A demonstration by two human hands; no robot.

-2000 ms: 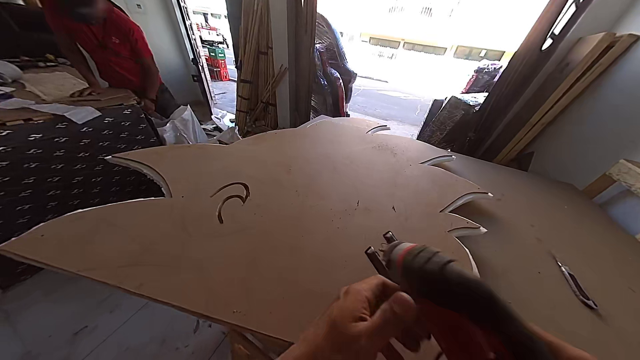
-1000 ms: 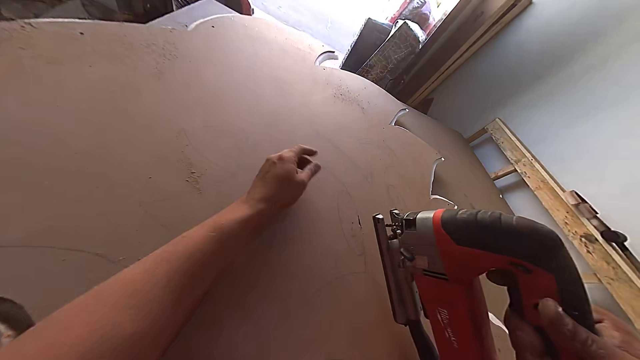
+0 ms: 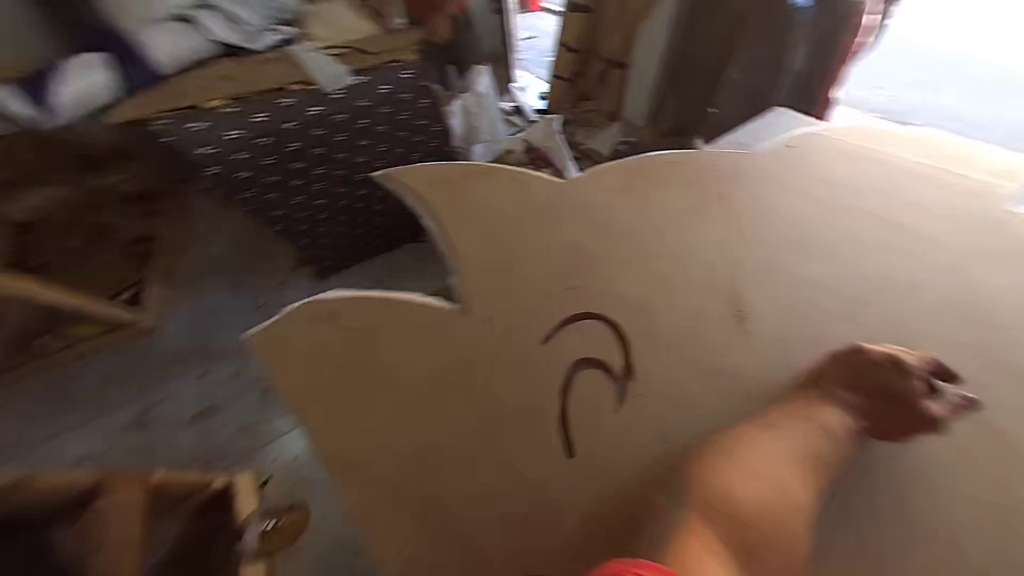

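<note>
A large wooden sheet [image 3: 512, 448] with a scalloped, pointed outline fills the middle and right. Two curved slots [image 3: 596, 364] are cut through it. Over the sheet's right part is my left hand [image 3: 896, 392], blurred, its fingers partly curled; whether it touches the surface or has something small between its fingers cannot be told. My right hand is out of view, and so is the jigsaw.
A bench covered in dark patterned fabric [image 3: 320, 160] stands behind at the left, cloth and paper on top. Crumpled white plastic [image 3: 480, 120] lies beyond the sheet. A wooden frame [image 3: 128, 488] is at lower left. Upright boards [image 3: 592, 56] stand by the bright doorway.
The view has swung far to the left. The jigsaw, held in my right hand one second ago, has left the view, along with that hand. The curved slots are back in view.
</note>
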